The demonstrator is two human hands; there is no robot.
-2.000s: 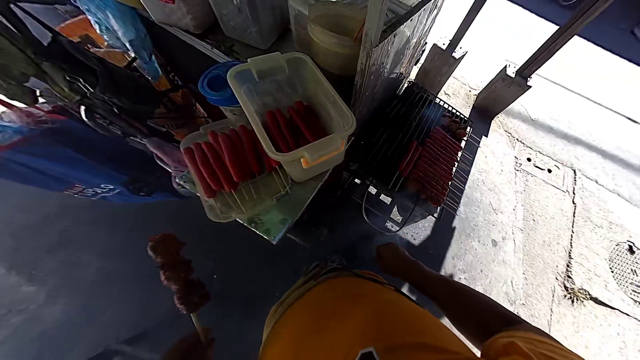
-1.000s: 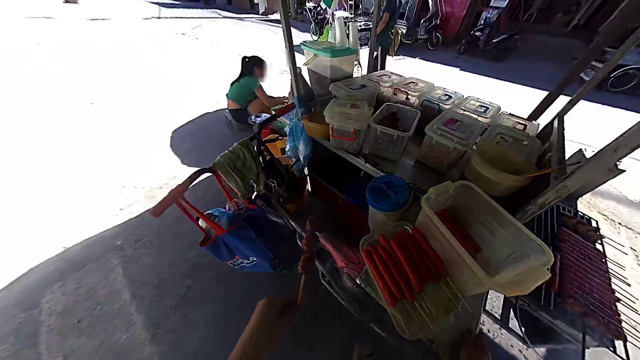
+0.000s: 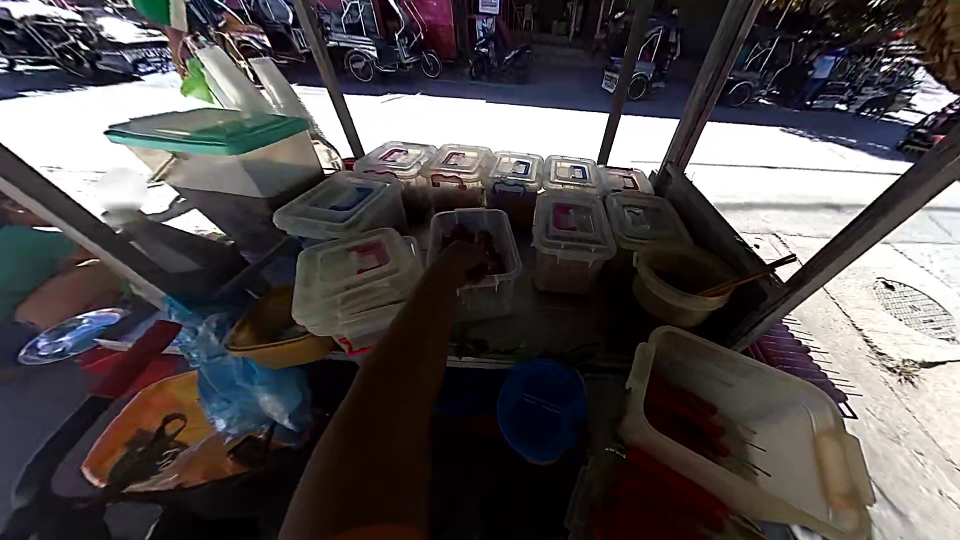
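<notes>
My left hand (image 3: 459, 264) reaches over the near rim of an uncovered clear plastic container (image 3: 491, 296) in the middle of the cart. Dark reddish meat pieces (image 3: 491, 251) lie under and beside its fingers. Shadow hides the fingertips, so whether they grip a piece cannot be told. My right hand is out of view. At the lower right a large open plastic bin (image 3: 795, 450) holds red skewered sausages (image 3: 686, 412). More red sausages (image 3: 652, 499) lie in shadow below it.
Lidded plastic containers (image 3: 574, 225) line the cart. A round tub (image 3: 682, 289) with tongs or sticks stands right. A blue lid (image 3: 541, 409) lies near the front edge. Wooden posts (image 3: 847, 247) frame the cart; a grill with skewers (image 3: 802, 360) is beyond. A seated person (image 3: 45, 270) is at left.
The view has swung up and across the cart. My left hand, which held a meat skewer upright beside the cart, is now inside the middle container. My right hand, seen two seconds ago, has left view.
</notes>
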